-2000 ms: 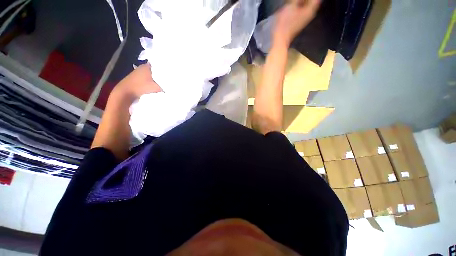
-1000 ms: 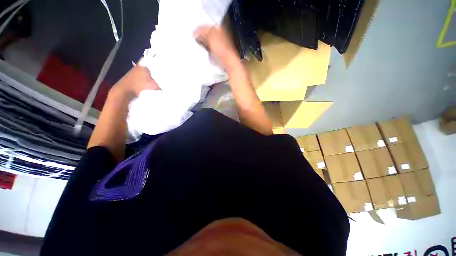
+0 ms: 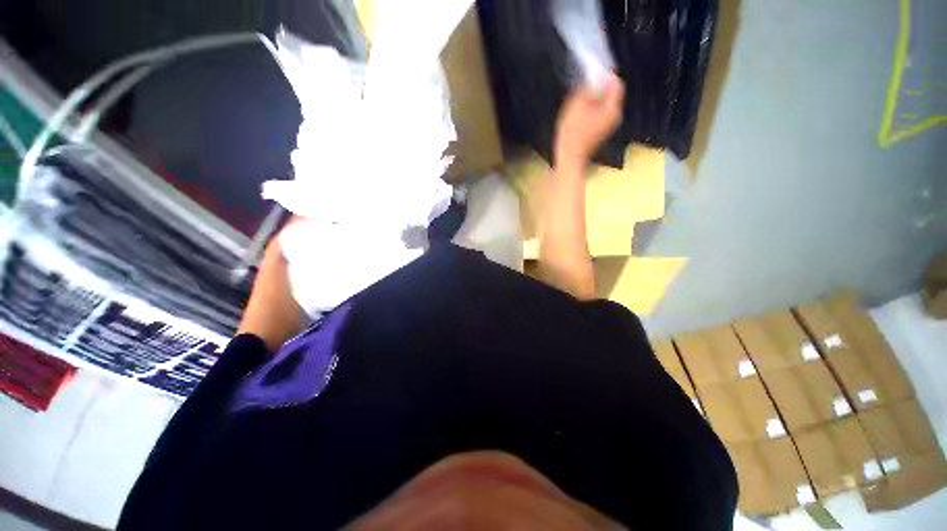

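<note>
A large bunch of white interleaf sheets [image 3: 369, 166] hangs in front of my body. My left hand [image 3: 288, 241] holds it from the left; the fingers are hidden behind the sheets. My right hand [image 3: 590, 112], blurred, is closed on the end of another white interleaf sheet [image 3: 584, 36] above the black blister trays [image 3: 530, 78]. These trays stand in an open carton [image 3: 623, 202] with yellowish flaps, right of the bunch.
Stacked trays [image 3: 114, 244] with striped edges lie at the left, with a pale strap [image 3: 156, 47] looping above them. Red plastic [image 3: 31, 371] shows at the lower left. Sealed cartons [image 3: 779, 404] are stacked at the lower right, beyond grey floor [image 3: 789, 187].
My right hand has moved from the white bunch back right to the black trays and now grips another sheet. The view has shifted, and more striped tray edges show at the left.
</note>
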